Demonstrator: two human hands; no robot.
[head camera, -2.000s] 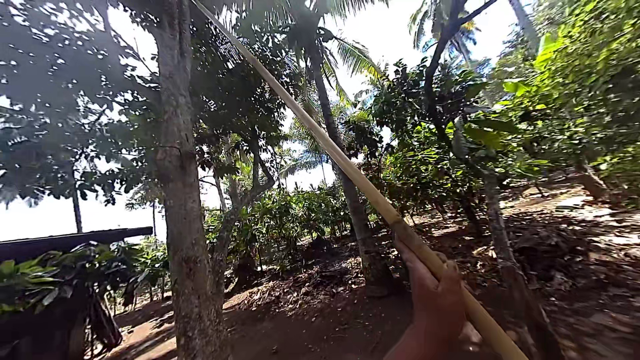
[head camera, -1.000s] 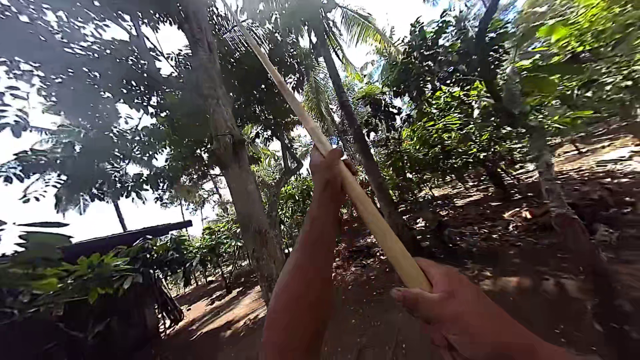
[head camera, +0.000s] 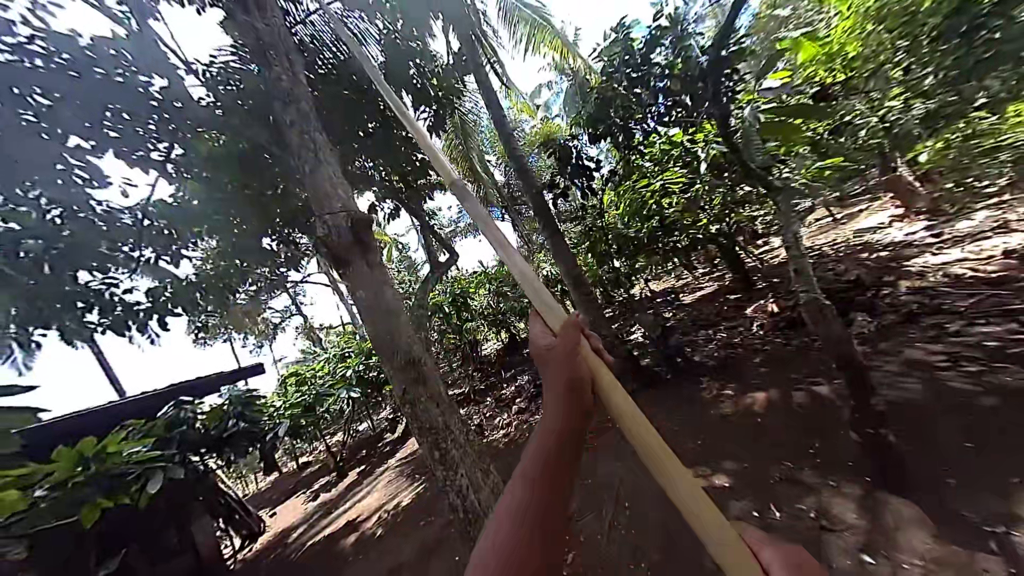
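A long bamboo pole (head camera: 648, 436) slants from the lower right up to the upper left, its far end among the tree leaves. Around its middle part my left hand (head camera: 566, 352) is closed, with the forearm rising from the bottom edge. My right hand (head camera: 780, 552) is at the pole's lower part by the bottom edge; only a bit of it shows, against the pole's right side, and its fingers are mostly hidden. What the pole's far tip touches cannot be told.
A thick tree trunk (head camera: 376, 304) leans just left of the pole, and a palm trunk (head camera: 536, 192) stands behind it. At the lower left is a dark roof (head camera: 136, 404) behind leafy branches. A thinner trunk (head camera: 824, 312) rises at the right from ground with leaf litter.
Two seconds ago only one hand showed on the pole; since one second ago both do. My right hand is now lower in view, mostly past the bottom edge.
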